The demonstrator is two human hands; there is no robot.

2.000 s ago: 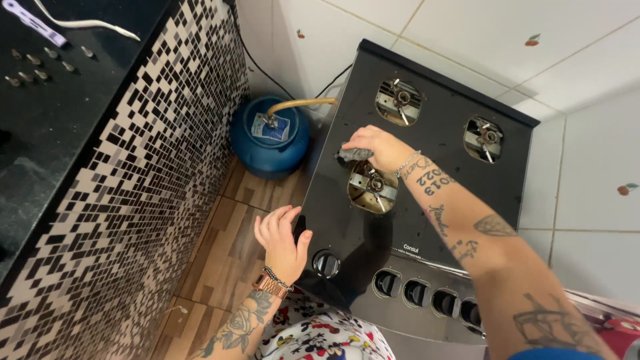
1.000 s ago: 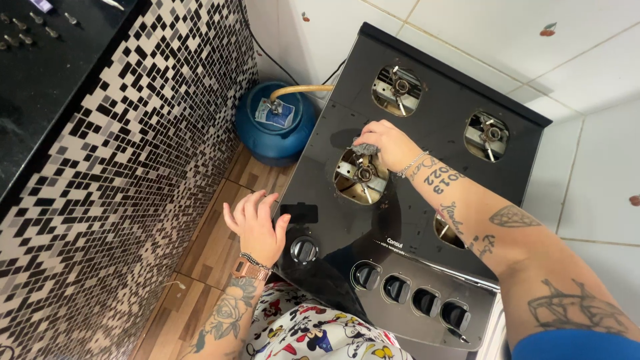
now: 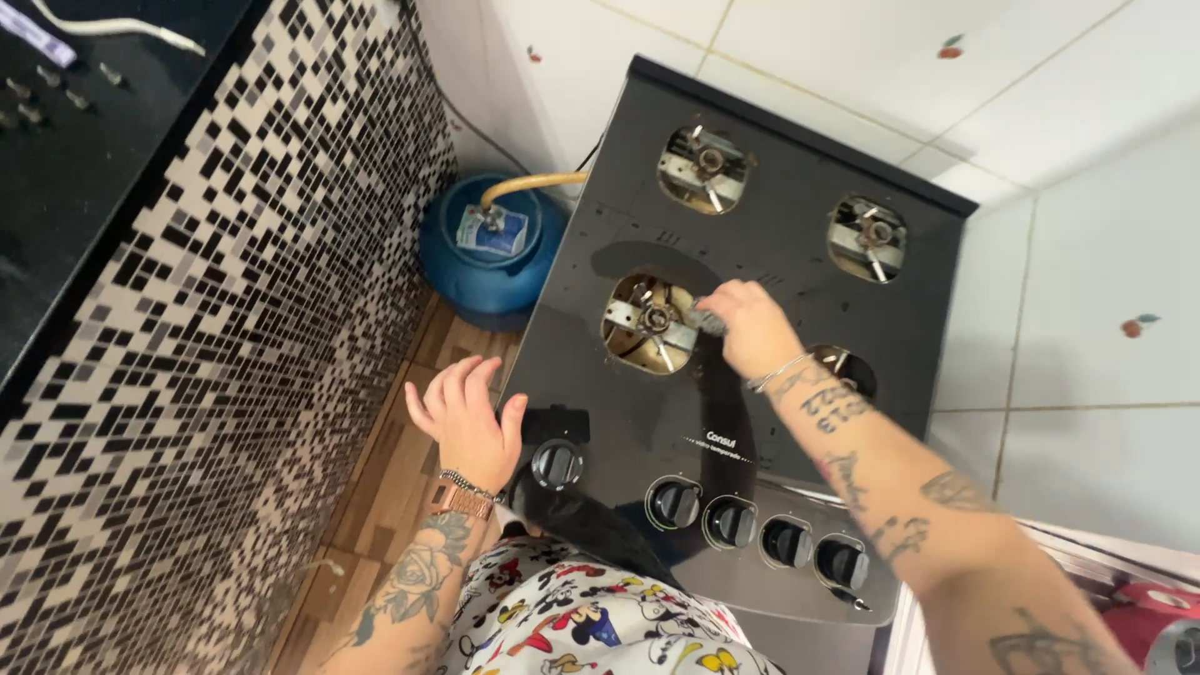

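A black glass Consul gas cooktop [image 3: 600,403] fills the middle, its burner openings bare of grates and caps. My right hand [image 3: 750,328] pinches a grey scouring pad [image 3: 710,320], probably steel wool, against the glass at the right rim of the front-left burner opening [image 3: 651,323]. Dark wet-looking smears and small specks lie around that opening. My left hand [image 3: 472,417] hovers by the cooktop's left edge, fingers spread, holding nothing. Below it is a black control knob [image 3: 557,464], with several more knobs [image 3: 731,521] along the front. My right forearm partly hides the front-right burner opening [image 3: 844,370].
A blue gas cylinder [image 3: 492,272] with a yellowish hose [image 3: 534,183] stands on the floor left of the stove. Farther left, a black countertop [image 3: 103,159] above a mosaic-tiled side holds several small metal parts [image 3: 77,98] and a white cord [image 3: 122,26]. White wall tiles [image 3: 1106,328] border the stove.
My right hand, with the pad, has moved from the upper rim of the front-left burner opening to its right side. My left hand remains empty near the stove's left edge.
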